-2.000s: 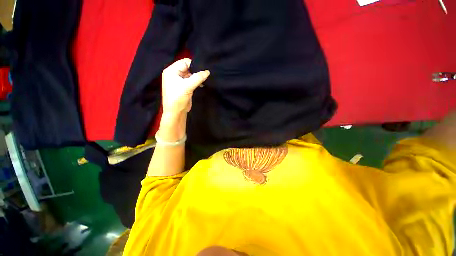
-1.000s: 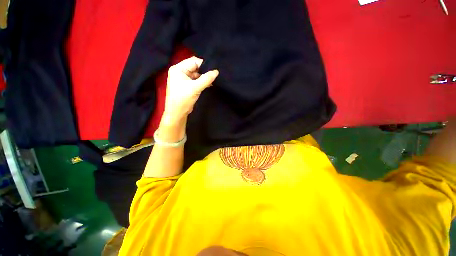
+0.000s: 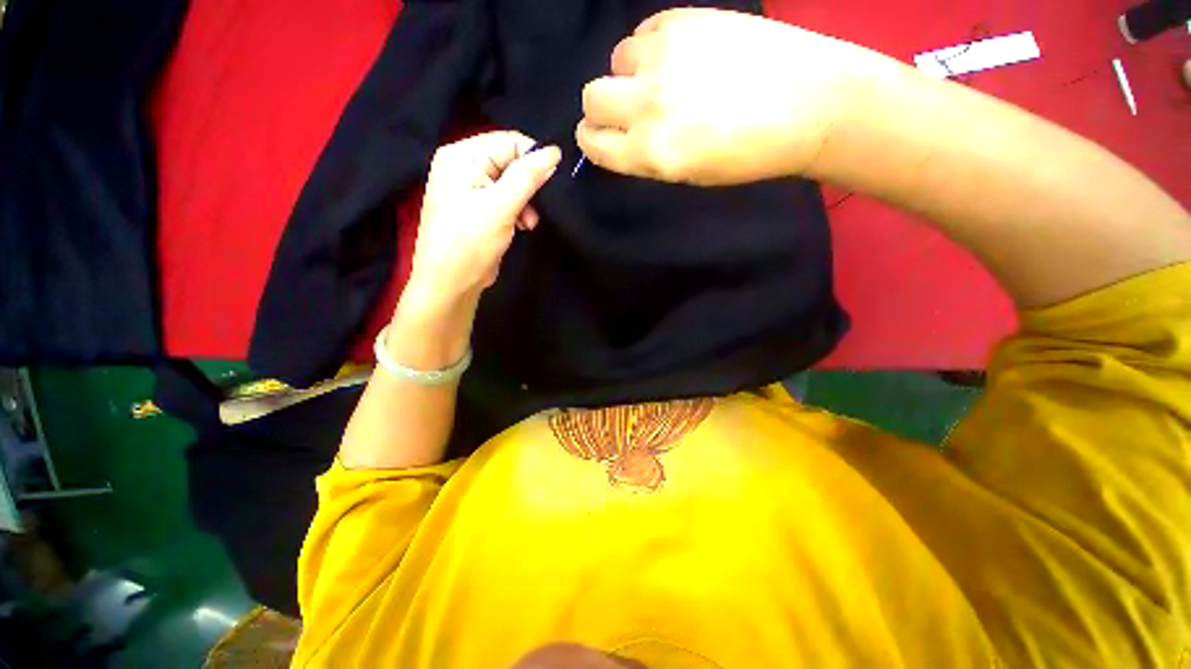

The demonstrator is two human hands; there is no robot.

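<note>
A dark coat [image 3: 679, 288] lies over the table's front edge, its lower part near my yellow top. My left hand [image 3: 483, 203] is above the coat, thumb and index finger pinched at a small dark bit of cloth or a button, too small to tell. My right hand [image 3: 692, 98] is just right of it, fingertips closed on a needle [image 3: 576, 167] that shows as a thin glint. A dark thread [image 3: 842, 200] shows on the red cloth below my right forearm.
On the red cloth [image 3: 914, 288] at upper right lie a white strip [image 3: 980, 54], a short white stick [image 3: 1125, 86] and a dark spool [image 3: 1157, 17]. Another dark garment [image 3: 79, 196] lies at left. A pale-edged frame [image 3: 294, 397] is below the table edge.
My right hand has come in from the right to beside my left hand, holding the needle. The view has shifted, showing more of the table's upper right. My left hand stays pinched.
</note>
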